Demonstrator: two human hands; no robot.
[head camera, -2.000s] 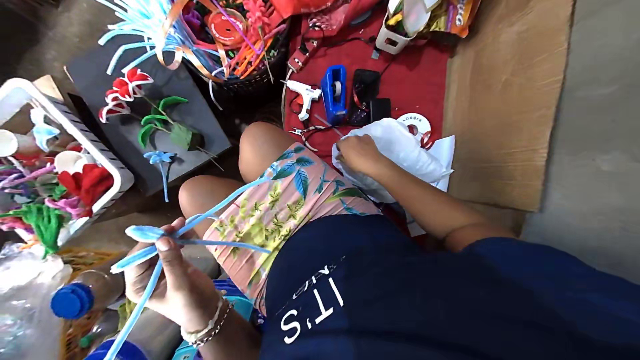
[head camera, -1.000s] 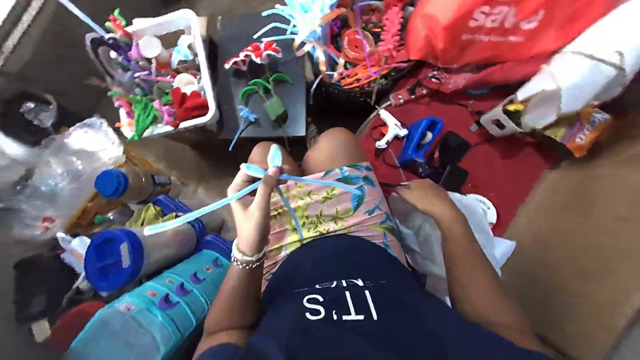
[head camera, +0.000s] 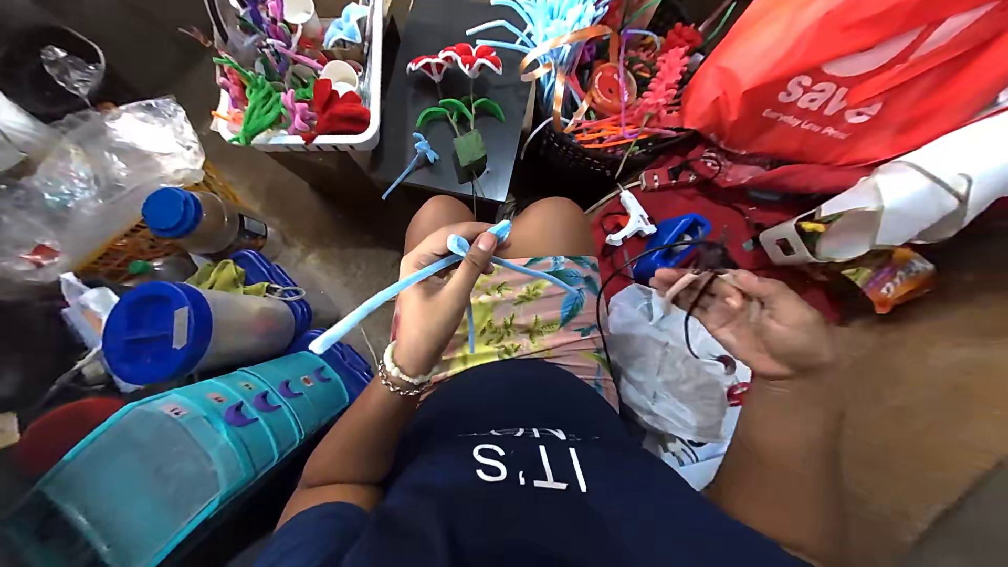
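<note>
Above my lap, my left hand (head camera: 445, 287) pinches light blue pipe cleaners (head camera: 378, 303) bent into small loops, with long ends sticking out left, right and down. My right hand (head camera: 748, 315), palm up over a white plastic bag (head camera: 669, 370), has a thin dark cord or wire and a small pale piece at its fingers; blur hides which of these it grips. A white glue gun (head camera: 631, 218) and a blue tape dispenser (head camera: 679, 240) lie on red cloth just beyond it. Ahead, red-and-white pipe cleaner flowers (head camera: 471, 61) and a small blue one (head camera: 421, 150) rest on a dark board (head camera: 402, 169).
A white basket (head camera: 335, 142) of craft pieces stands at the back left, a black basket (head camera: 587, 157) of pipe cleaners at the back centre. Lidded containers (head camera: 161, 331) and a teal drawer unit (head camera: 181, 441) are at my left. A red bag (head camera: 787, 94) and cardboard (head camera: 913, 378) are at the right.
My right hand has lifted from the white plastic bag and turned palm up, with a dark cord now at its fingers. My left hand still holds the blue pipe cleaners. The view has turned.
</note>
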